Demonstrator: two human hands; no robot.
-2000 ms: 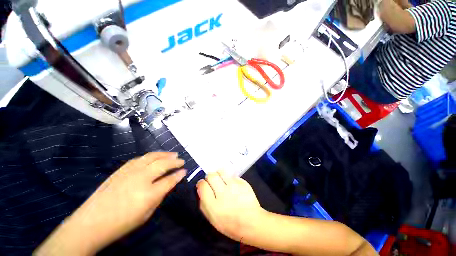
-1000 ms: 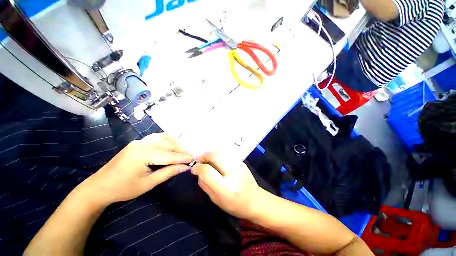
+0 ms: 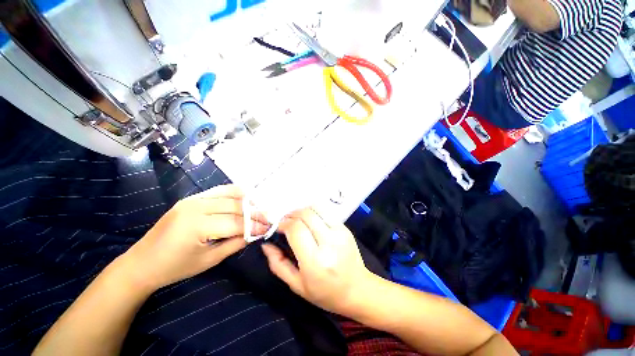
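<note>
A dark pinstriped garment panel (image 3: 76,201) covers the left of the table and hangs over the front edge. Its edge runs under the presser foot area (image 3: 167,156) of the white sewing machine (image 3: 42,90). A thin white loop (image 3: 248,221) stands up between my hands at the panel's edge. My left hand (image 3: 198,229) pinches the cloth edge beside the loop, fingertips partly hidden. My right hand (image 3: 313,254) holds the right side of the white loop between thumb and fingers.
Scissors with red and yellow handles (image 3: 358,83) lie right of the needle, beside a small pink-blue tool (image 3: 299,64). A white cable (image 3: 468,76) loops at the table's right. Below are a blue bin (image 3: 432,278) of dark pieces and a red crate (image 3: 557,323). A person in a striped shirt (image 3: 557,66) is at upper right.
The hands came together at the panel's edge. Since one second ago, the white loop has come up into clear view between the fingers. The view has shifted closer to the needle area.
</note>
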